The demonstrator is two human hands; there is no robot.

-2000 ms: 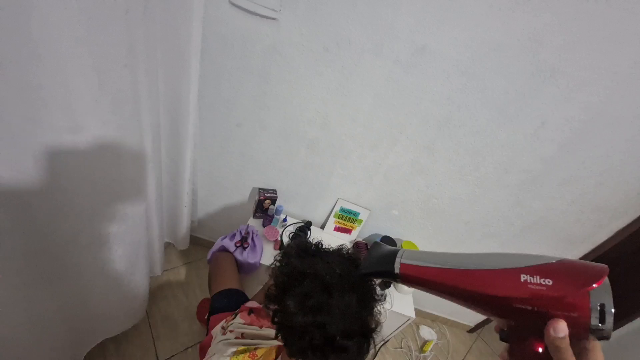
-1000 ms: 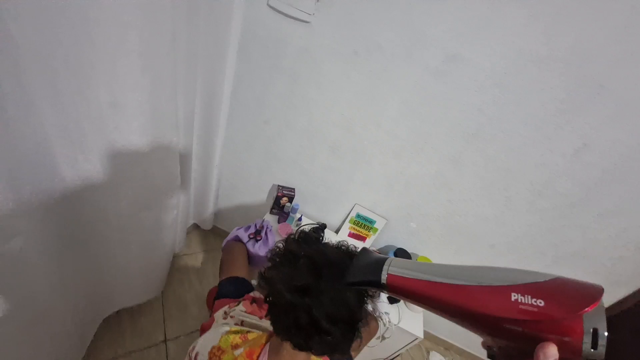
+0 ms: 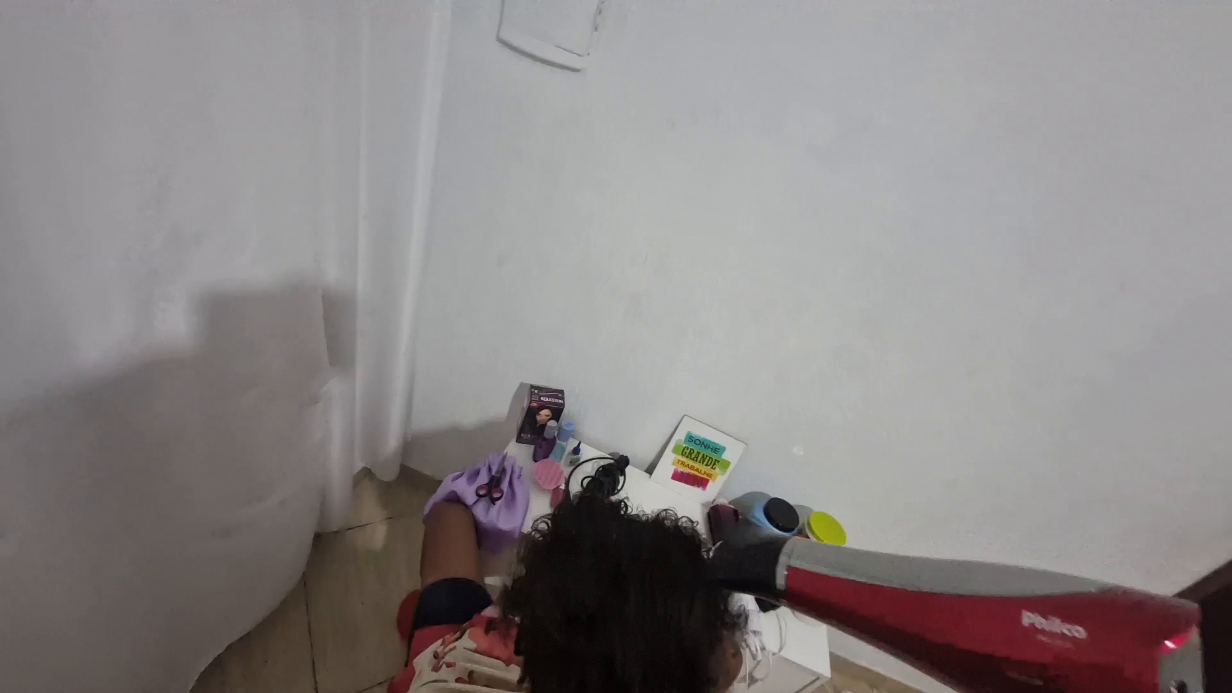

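A red and grey Philco hair dryer (image 3: 972,606) reaches in from the lower right, its black nozzle at the right side of a seated person's dark curly hair (image 3: 621,592). The dryer's handle and any hand on it are below the frame. Neither my left hand nor my right hand shows now. The person's arm (image 3: 450,549) extends toward a purple cloth (image 3: 515,505) with small scissors (image 3: 492,486) on it.
On the white table (image 3: 664,496) stand a hair-product box (image 3: 541,414), small bottles (image 3: 562,441), a pink round item (image 3: 549,474), a black cable (image 3: 602,476), a printed plaque (image 3: 700,459) and lidded jars (image 3: 778,517). A white curtain (image 3: 385,241) hangs at the left.
The hand seen at the dryer's handle in the earlier frames has gone out of view at the bottom right. The view has shifted, with the table and person now farther right.
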